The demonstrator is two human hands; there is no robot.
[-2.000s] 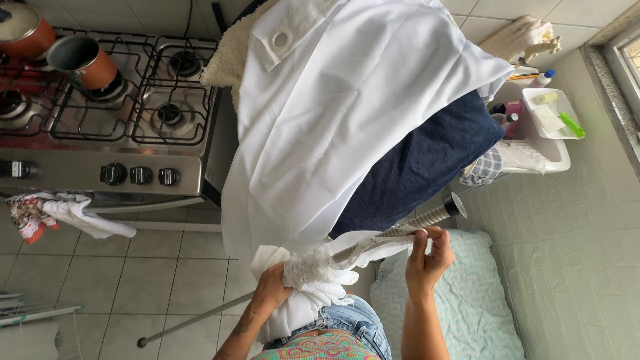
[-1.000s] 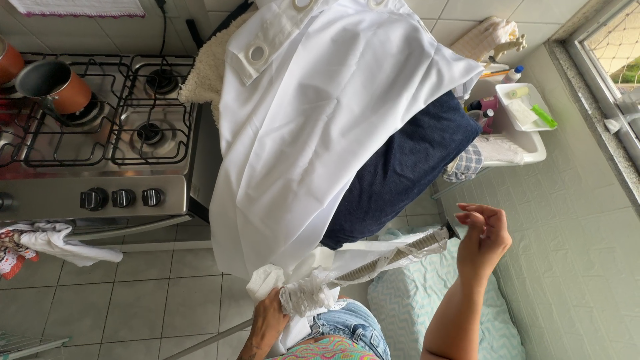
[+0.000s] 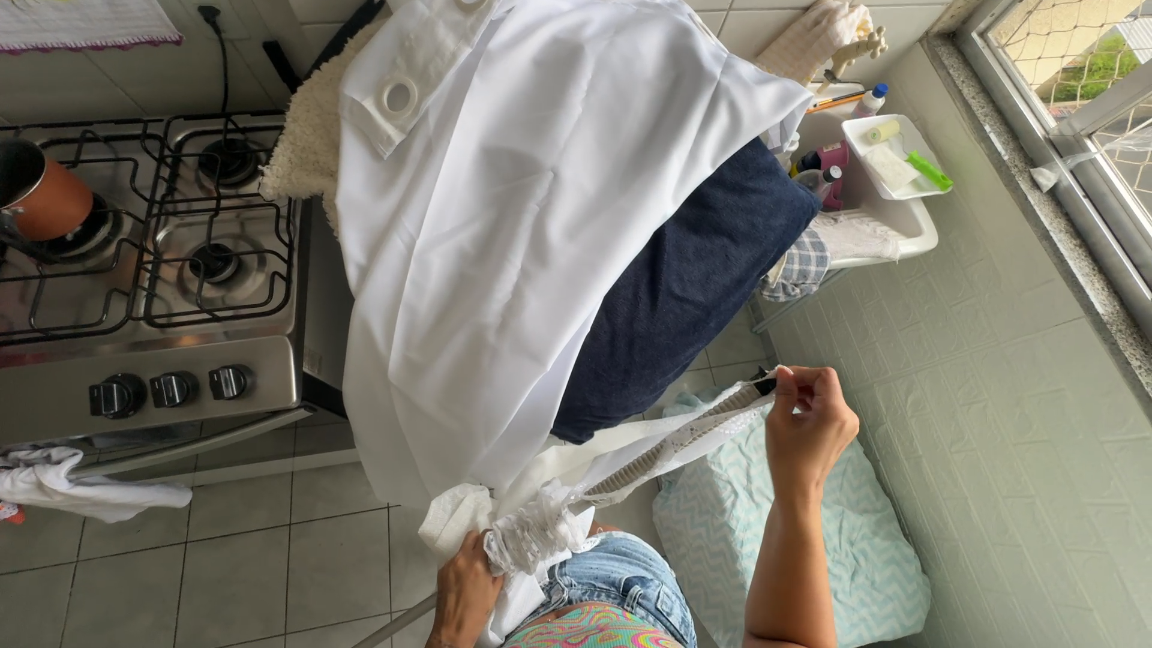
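Note:
A white curtain with metal eyelets (image 3: pixel 504 234) lies draped over dark blue denim cloth (image 3: pixel 693 279). At the lower middle, my left hand (image 3: pixel 466 580) grips the gathered white fabric (image 3: pixel 540 533), bunched around a rod. Further right, my right hand (image 3: pixel 810 427) pinches the edge of the white fabric close to the black end cap of a ribbed, spiral-patterned rod (image 3: pixel 657 457). The fabric runs loosely along this rod between my hands. A thin metal pole (image 3: pixel 396 623) shows below my left hand; whether it joins the ribbed rod is hidden.
A gas stove (image 3: pixel 216 261) with an orange pot (image 3: pixel 45 193) stands at left. A laundry sink (image 3: pixel 918 225) holds bottles and a white tray (image 3: pixel 886 153) at upper right. A pale zigzag-patterned cloth bundle (image 3: pixel 801 540) lies by the right wall, below a window (image 3: pixel 1080 99).
My right hand left the rod, was held apart from it a second ago, and now grips the fabric edge at the rod's end. My left hand keeps its hold on the gathered fabric.

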